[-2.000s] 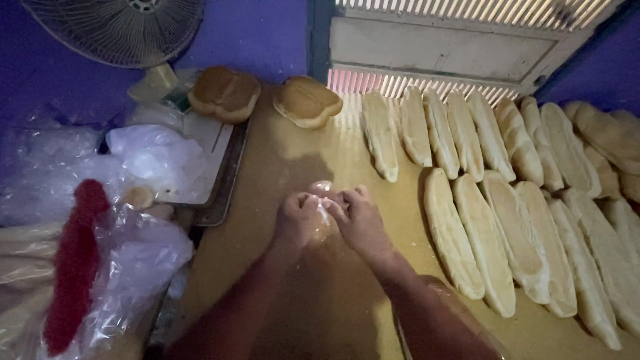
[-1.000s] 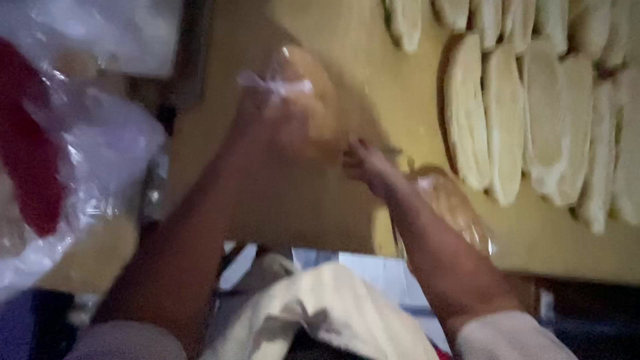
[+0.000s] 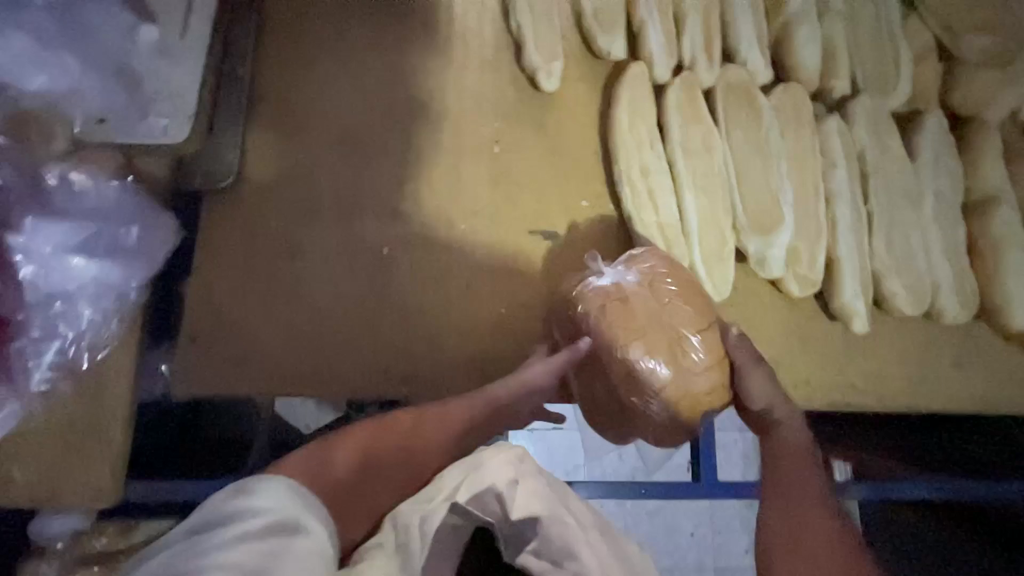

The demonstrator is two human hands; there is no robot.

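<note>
Bread wrapped in a clear plastic bag (image 3: 656, 344) is held up between my two hands at the table's front edge, in the lower middle of the view. The bag's neck is tied and points up and to the left. My right hand (image 3: 756, 380) grips the right side of the wrapped bread. My left hand (image 3: 552, 384) lies against its left side, thumb over the bag and other fingers partly spread below. Just beyond the bag lie long split bread loaves (image 3: 696, 184) with their pale cut faces up.
Two rows of long loaves cover the right of the wooden table (image 3: 344, 320). Crumpled clear plastic bags (image 3: 88, 256) and a metal tray (image 3: 220, 152) are at the left. Below the table's front edge a blue metal bar (image 3: 640, 490) crosses over a tiled floor.
The tied bag of bread, by my left hand one second ago, is now at the right between both hands. My right hand has come onto it. The view has tipped down.
</note>
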